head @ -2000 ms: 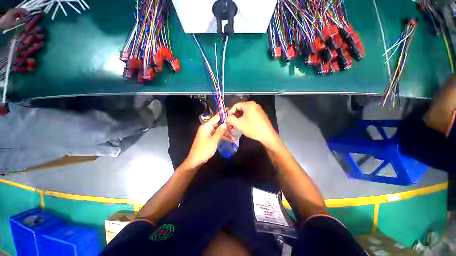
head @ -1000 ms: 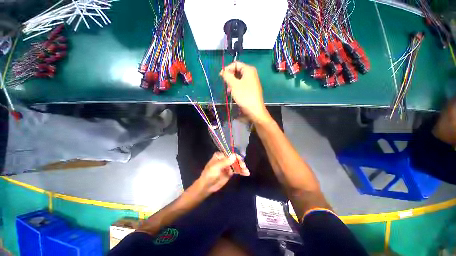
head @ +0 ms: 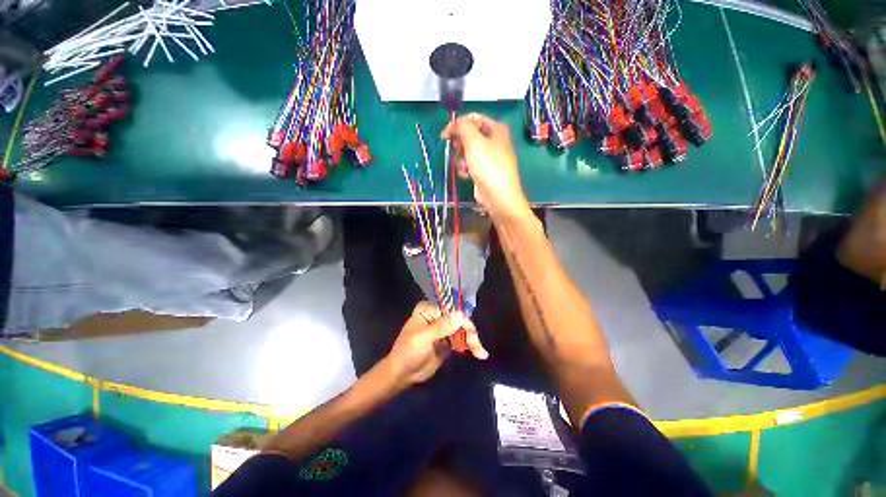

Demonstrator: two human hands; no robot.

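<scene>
My left hand (head: 429, 342) is closed on a small red connector housing (head: 460, 339) over my lap. Thin lead wires (head: 437, 254) fan up from the housing, several with loose tips. A red wire runs up from it, taut, toward the black round machine head (head: 451, 63). My right hand (head: 478, 153) is just below the head, its fingertips pinched by the upper ends of the red wire and a pale one. The head's lower stub looks blurred. Whether the wire ends sit inside it cannot be told.
The white box (head: 398, 49) stands at top centre. Harness piles lie left (head: 316, 116) and right (head: 646, 121) of it. White sticks (head: 155, 29) and dark red connectors (head: 97, 107) lie far left, a small wire bundle (head: 785, 146) far right. A neighbour's arm (head: 845, 281) is at the right edge.
Two seconds ago both hands were together on the wires over the lap. Since then my right hand has moved up to the head and my left hand down with the housing. The head's stub has become blurred.
</scene>
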